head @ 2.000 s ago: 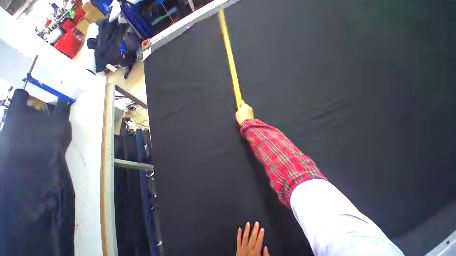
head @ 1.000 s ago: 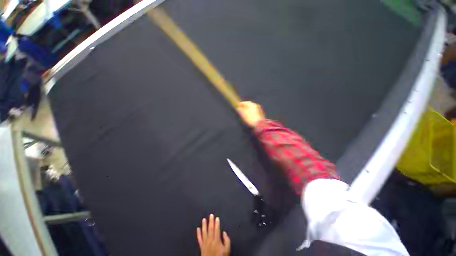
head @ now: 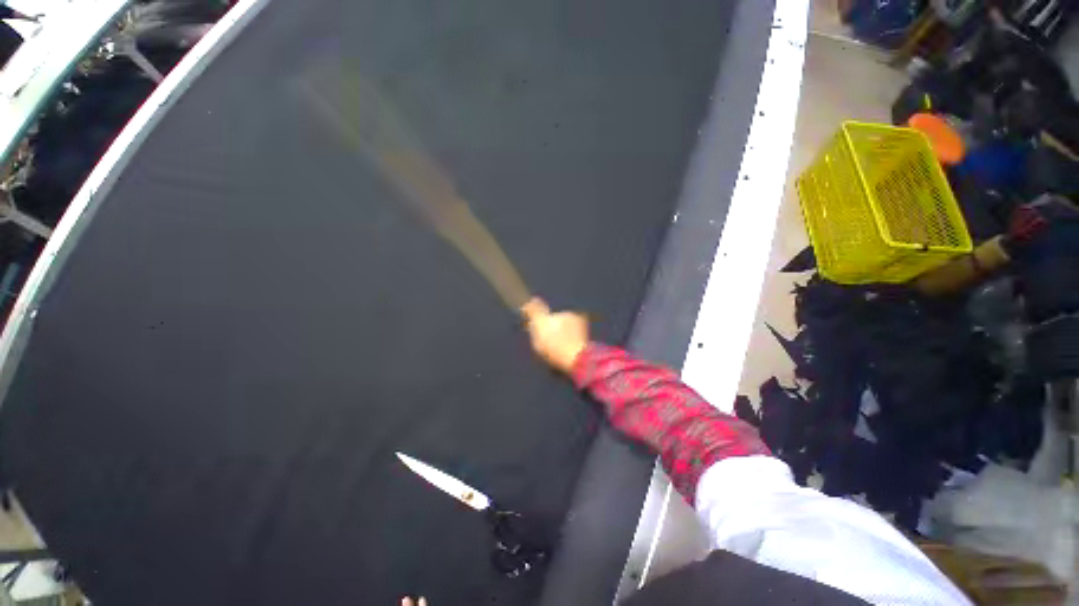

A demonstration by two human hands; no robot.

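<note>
Black fabric ply (head: 272, 296) lies over the cutting bed. My right hand (head: 556, 334), in a red plaid sleeve cuff, grips the near end of a long yellow-tan wooden ruler (head: 473, 243). The ruler points to the upper left over the cloth and blurs towards its far end. Fabric shears (head: 456, 485) lie on the cloth nearer to me, with pale closed blades and dark handles. Of my left hand (head: 413, 601) only fingertips show at the bottom edge; the rest is cut off.
The bed's white-silver edge rail (head: 745, 201) runs along the right, and another rail (head: 101, 178) curves along the left. A yellow plastic crate (head: 882, 207) stands on the floor at right, beside a heap of dark fabric scraps (head: 876, 379).
The view has swung right, showing more of the right rail, crate and scraps. The ruler has moved and is blurred, still in my right hand. My left hand has mostly left the picture.
</note>
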